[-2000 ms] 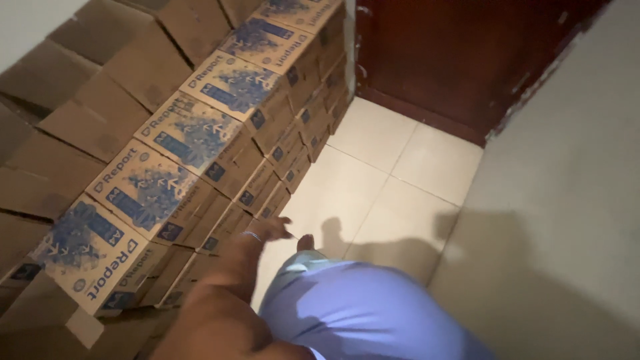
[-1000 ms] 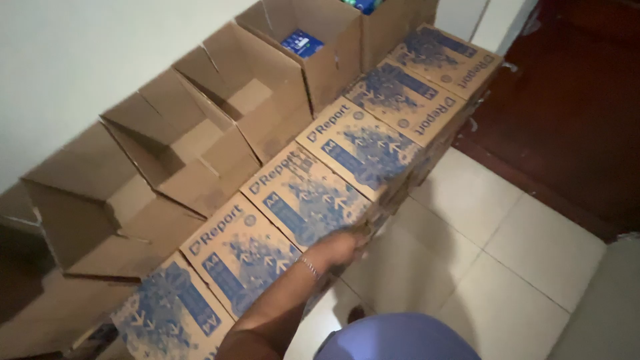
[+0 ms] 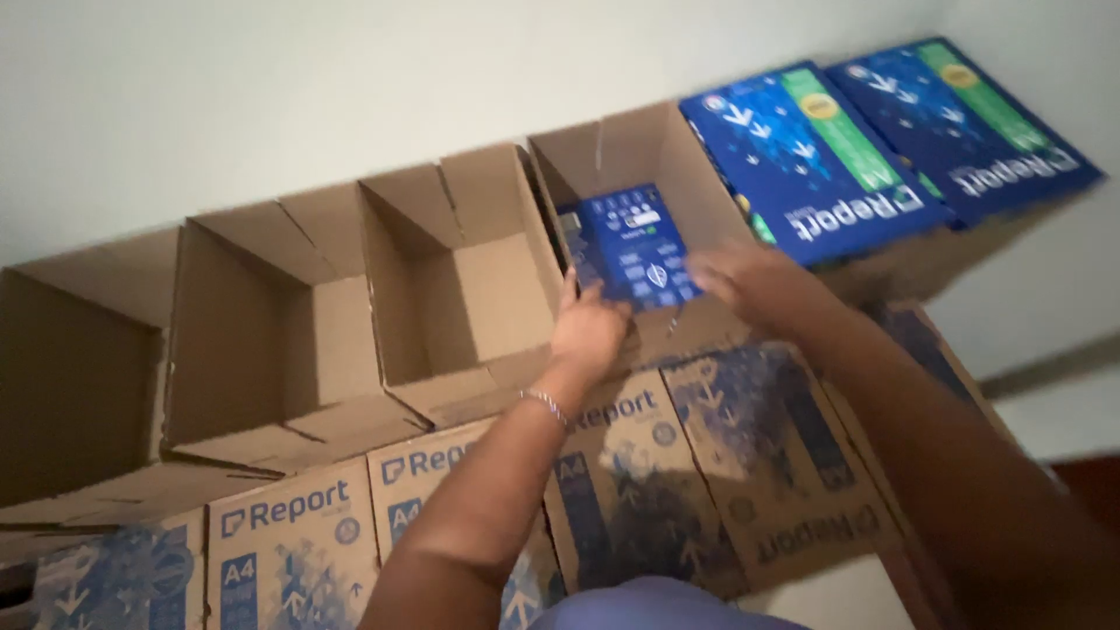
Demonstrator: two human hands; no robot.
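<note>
A blue ream of A4 paper [image 3: 643, 245] lies low inside an open cardboard box. My left hand [image 3: 591, 328], a bracelet on its wrist, reaches over the front wall of that box, fingers at the near left part of the ream. My right hand [image 3: 744, 284] is blurred at the box's right front corner, near the ream's right edge; its grip cannot be made out. Right of this box, a blue and green Report ream [image 3: 809, 166] lies at the top of its box, with a similar ream [image 3: 962, 131] beside it.
Several open cardboard boxes, such as one with a bare bottom [image 3: 490, 297], stand in a row along the white wall [image 3: 350, 87]. In front, a row of closed Report A4 cartons [image 3: 297, 560] runs below my forearms.
The view has swung to the open boxes by the wall. My left hand has moved from the closed cartons to the box with the blue ream, and my right arm has come into view.
</note>
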